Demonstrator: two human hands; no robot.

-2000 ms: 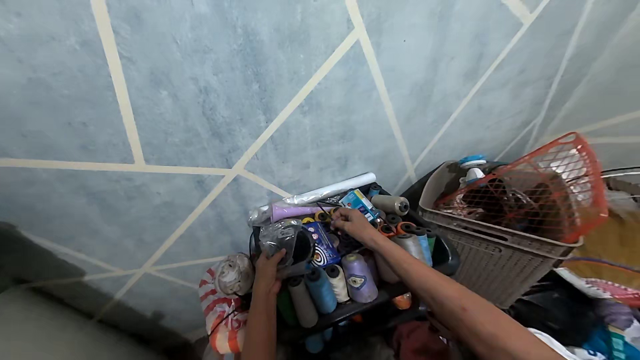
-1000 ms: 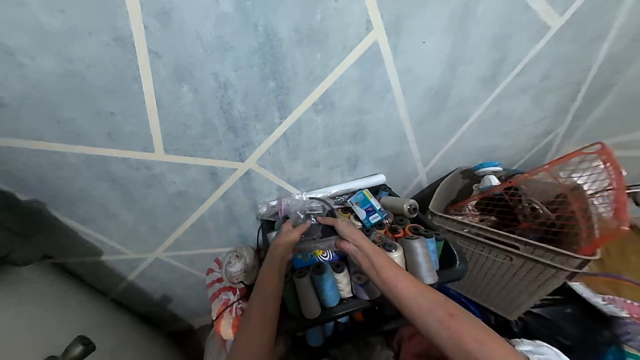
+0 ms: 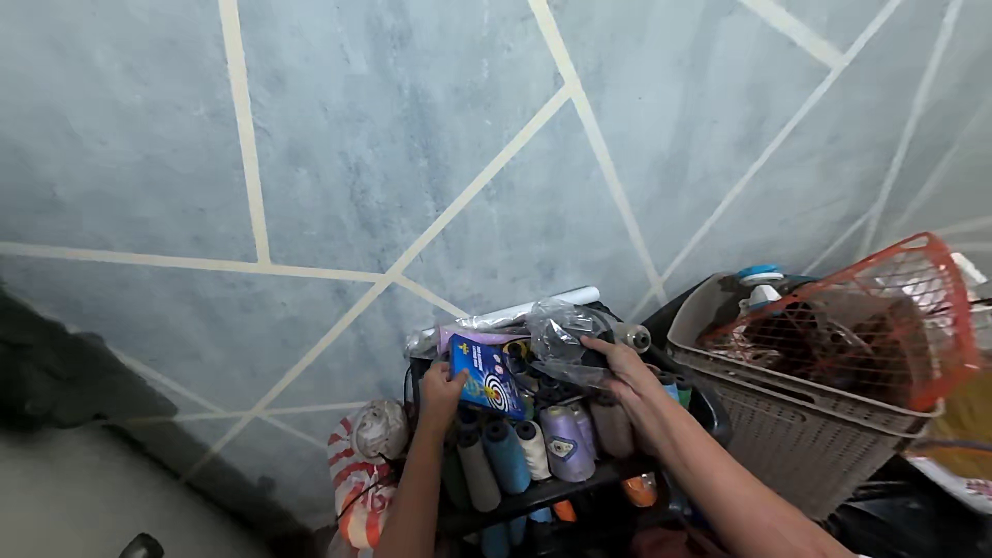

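Note:
My left hand [image 3: 443, 391] grips the left edge of a blue box [image 3: 484, 376] with a target picture on it. My right hand [image 3: 624, 368] holds a clear plastic bag [image 3: 566, 337] with something dark in or behind it. Both are above a black rack [image 3: 558, 490] packed with thread cones. A lilac cone [image 3: 567, 446], a white cone [image 3: 534, 449], a blue cone [image 3: 507, 457] and a grey cone [image 3: 479, 473] stand along its front. Behind the box lies a purple item [image 3: 473, 336], and a plastic-wrapped roll [image 3: 535, 308] runs along the wall side.
At the right stands a beige woven-pattern plastic basket [image 3: 798, 418], with a red mesh basket [image 3: 965, 341] tilted over it. A red-and-white striped bag [image 3: 353, 465] and a wrapped bundle [image 3: 380, 431] sit left of the rack. The painted wall [image 3: 372, 155] rises behind.
The clear bag has moved from the rack's left side over to the right, now in my right hand. My left hand has moved onto the blue box, which lay among the cones earlier.

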